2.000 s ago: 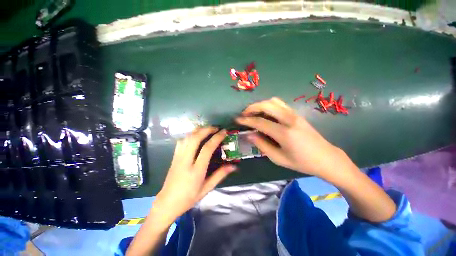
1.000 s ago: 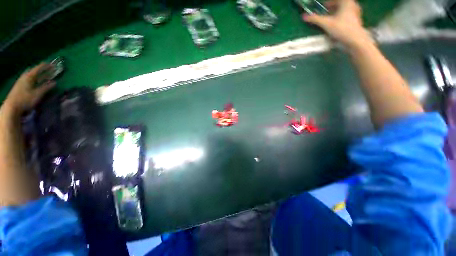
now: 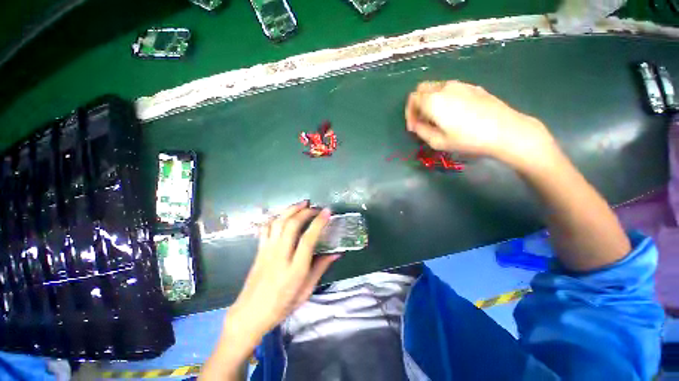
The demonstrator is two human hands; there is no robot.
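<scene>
A half-built handset (image 3: 348, 231), silver-grey with a green end, lies near the bench's front edge. My left hand (image 3: 287, 249) holds it at its left end between thumb and fingers. My right hand (image 3: 450, 117) is above the right-hand pile of small red parts (image 3: 441, 160), fingers curled together. Whether it holds a part cannot be seen. Another pile of small red parts (image 3: 319, 141) lies on the bench, up and left of the right hand.
Two open handsets (image 3: 176, 188) lie one below the other beside a black blister tray (image 3: 67, 245) at left. A whitish rail (image 3: 335, 61) separates the bench from the green belt, which carries several handsets (image 3: 164, 43). Two slim units (image 3: 657, 88) lie at far right.
My left hand has come back from the belt's left side to the bench with a handset. My right hand has moved from the belt down to the right-hand red pile.
</scene>
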